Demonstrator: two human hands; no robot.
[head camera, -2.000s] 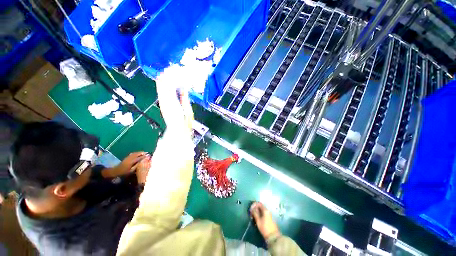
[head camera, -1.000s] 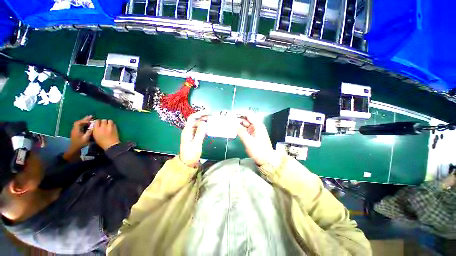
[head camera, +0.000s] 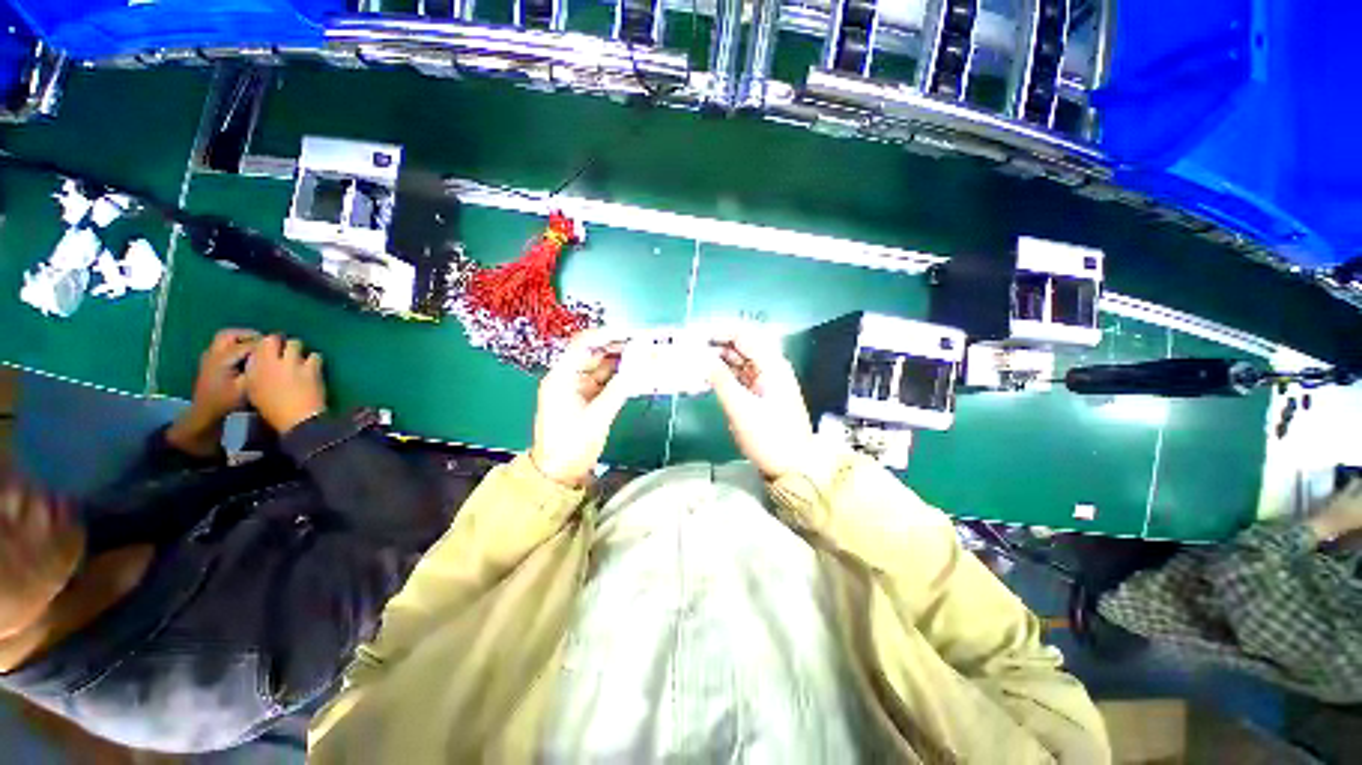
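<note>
A white shell (head camera: 666, 365) is held above the green bench, between my two hands. My left hand (head camera: 580, 401) grips its left end with the fingertips. My right hand (head camera: 759, 401) grips its right end. The shell is overexposed, so its details and anything inside it cannot be told. A harness bundle (head camera: 523, 299) of red wires with many small white and dark plugs fanned out lies on the bench just left of and beyond my left hand.
Screw feeders (head camera: 905, 369) stand right of my hands, another (head camera: 342, 194) at the left. A black electric screwdriver (head camera: 1165, 377) is at the right. White parts (head camera: 93, 269) lie far left. Neighbouring workers sit on both sides. Blue bins (head camera: 1217, 127) and a roller rack (head camera: 949, 53) are behind.
Two seconds ago my left arm reached to the blue bin and my right hand was low on the bench. Since one second ago both hands hold the shell, nearly unmoved.
</note>
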